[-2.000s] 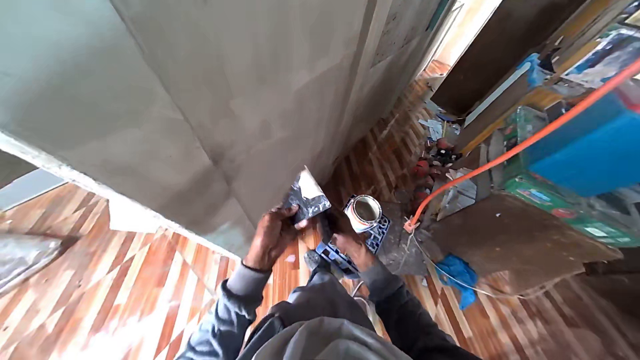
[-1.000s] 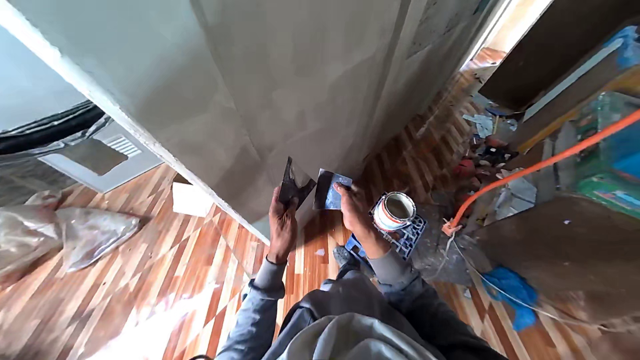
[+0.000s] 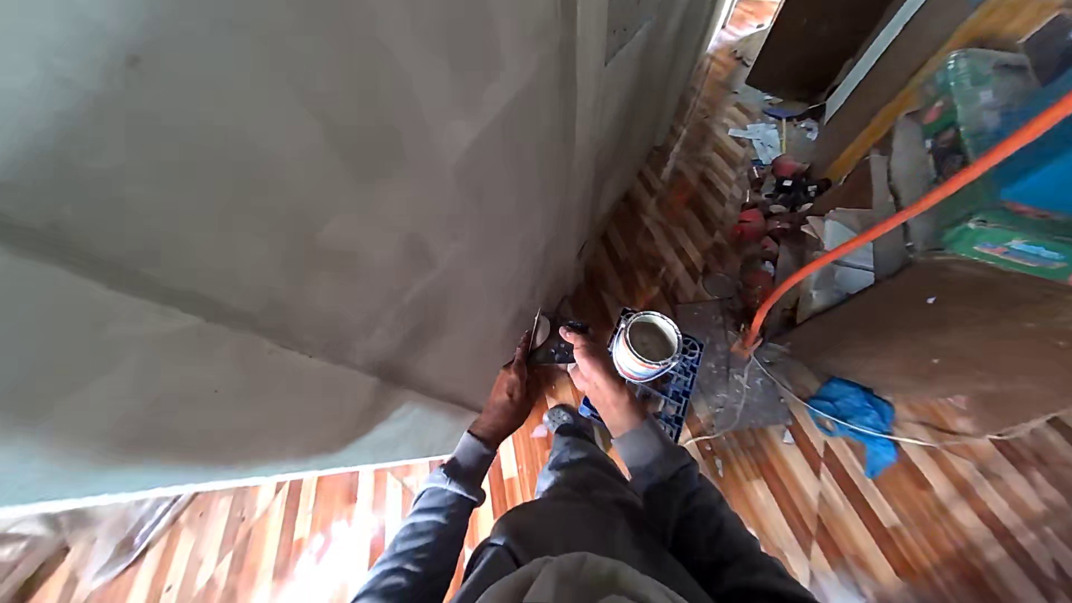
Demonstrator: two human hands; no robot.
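My left hand (image 3: pixel 509 394) grips a thin-bladed putty knife (image 3: pixel 536 322), seen nearly edge-on beside the low part of the grey, skim-coated wall (image 3: pixel 335 209). My right hand (image 3: pixel 596 368) is closed around the dark handle of a second, wide putty knife (image 3: pixel 556 350), whose blade lies close against the left one. Some pale compound (image 3: pixel 541 332) shows between the blades. Right of my right hand, an open bucket (image 3: pixel 646 345) with greyish compound inside and smears on its rim rests on a blue plastic crate (image 3: pixel 680 394).
An orange hose or cable (image 3: pixel 904 209) arcs down at the right. Under it are a brown board (image 3: pixel 938 343), a blue plastic bag (image 3: pixel 854 414) and a white cord (image 3: pixel 821 412). Rubbish and tools (image 3: pixel 779 201) litter the wooden floor farther back. Clear plastic sheeting (image 3: pixel 126 536) lies at lower left.
The two putty knives, held apart a second ago, are now together near the foot of the wall. The view has shifted and the wall fills more of it.
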